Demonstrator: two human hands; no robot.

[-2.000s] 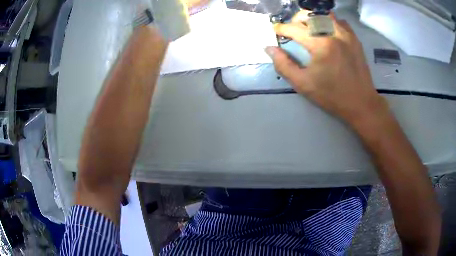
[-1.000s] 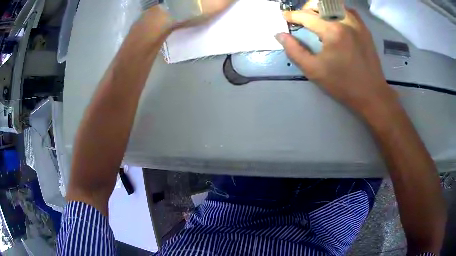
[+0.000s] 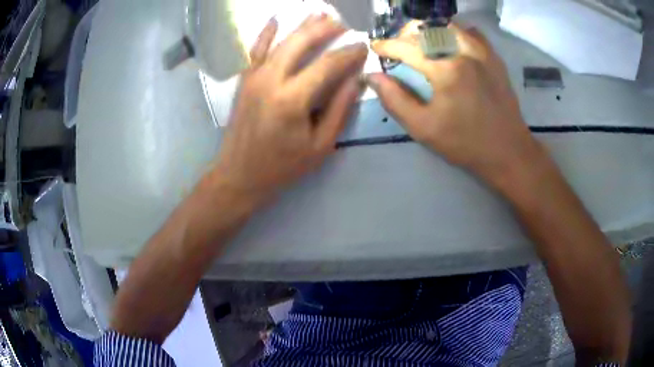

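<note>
A white fabric piece [image 3: 224, 97] lies on the table left of the needle area, at the top centre. My left hand [image 3: 290, 100] lies over it, fingers spread, fingertips near the presser foot; it is slightly blurred. My right hand [image 3: 459, 93] is just right of the foot, thumb and index finger at the fabric's right edge. Whether either hand pinches the cloth is hard to tell. The presser foot [image 3: 388, 63] shows partly between the hands. A ribbed cream knob [image 3: 439, 41] is in front of my right fingers. Part of the metal bed plate [image 3: 412, 79] shows under my right hand.
The pale lamp housing [image 3: 214, 39] hangs above the fabric at the upper left. White pieces [image 3: 574, 36] lie at the upper right, near a small grey rectangle [image 3: 543, 77]. Pale trays [image 3: 61, 265] stand left of the rounded table edge [image 3: 344, 267].
My left hand has come down from the lamp area onto the fabric, beside the presser foot, and now covers most of the piece. My right hand has stayed by the foot.
</note>
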